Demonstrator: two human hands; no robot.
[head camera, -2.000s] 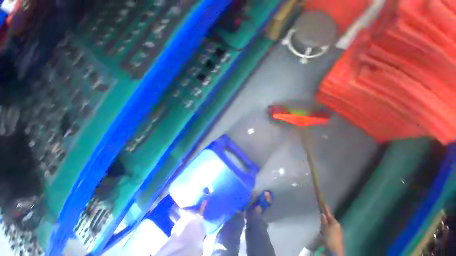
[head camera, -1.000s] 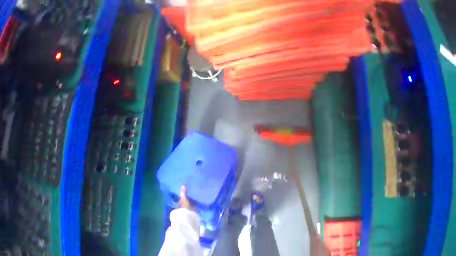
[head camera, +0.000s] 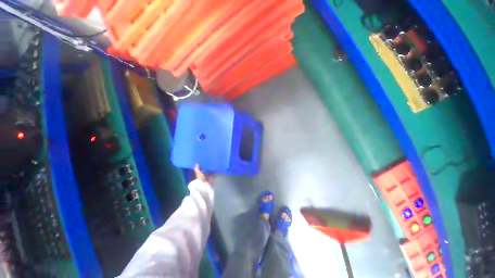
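Note:
The blue plastic stool (head camera: 203, 136) is in front of me, left of centre, by the left rack and near the orange-red trays. My left hand (head camera: 202, 175) is at the stool's near edge, with fingers on it; the rest of the grip is hidden. The broom (head camera: 339, 225) has its red-orange head on the grey floor to the right of my feet. Its thin handle runs down out of the frame. My right hand is out of the picture.
Stacked orange-red trays (head camera: 217, 38) stand at the far end of the aisle. Blue and green racks line both sides. An orange-red panel with coloured lights (head camera: 404, 198) is on the right low shelf. A round grey object (head camera: 172, 81) stands behind the stool.
The stool has moved forward, away from my feet, with my left hand at it. The broom head has come back closer to my feet. My right hand has left the view.

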